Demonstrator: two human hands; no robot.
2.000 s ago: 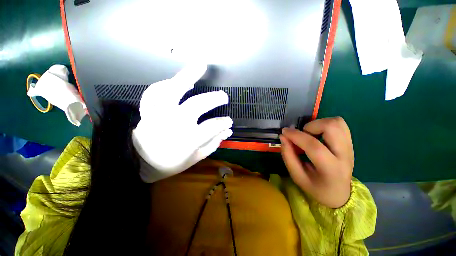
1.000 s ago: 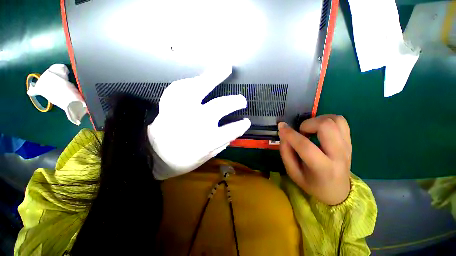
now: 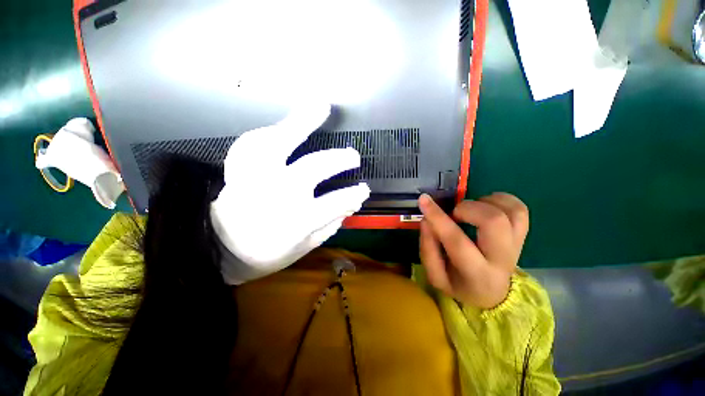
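Note:
A grey laptop (image 3: pixel 193 100) lies underside up on an orange tray (image 3: pixel 471 116), its dark vent grille and long black bar toward me. My left hand (image 3: pixel 286 197), in a white glove, rests on the near part of the cover with fingers spread, over the middle of the grille. My right hand (image 3: pixel 475 247), bare, is at the near right corner. Its index fingertip touches the near edge beside the black bar, and the other fingers are curled. Whether it holds anything small cannot be seen. Dark hair hides the grille's left end.
A loose white glove (image 3: pixel 81 158) and a yellow tape ring (image 3: pixel 39 147) lie on the green bench (image 3: pixel 572 201) left of the tray. A long white strip (image 3: pixel 553 54) lies to the right. A pale wrapped bundle is at the far right. Another yellow-green sleeve shows at the right edge.
The laptop and tray appear slightly further left in view. My left hand has shifted left over the grille. My right fingertip stays at the near edge, and the corner beside it is more exposed.

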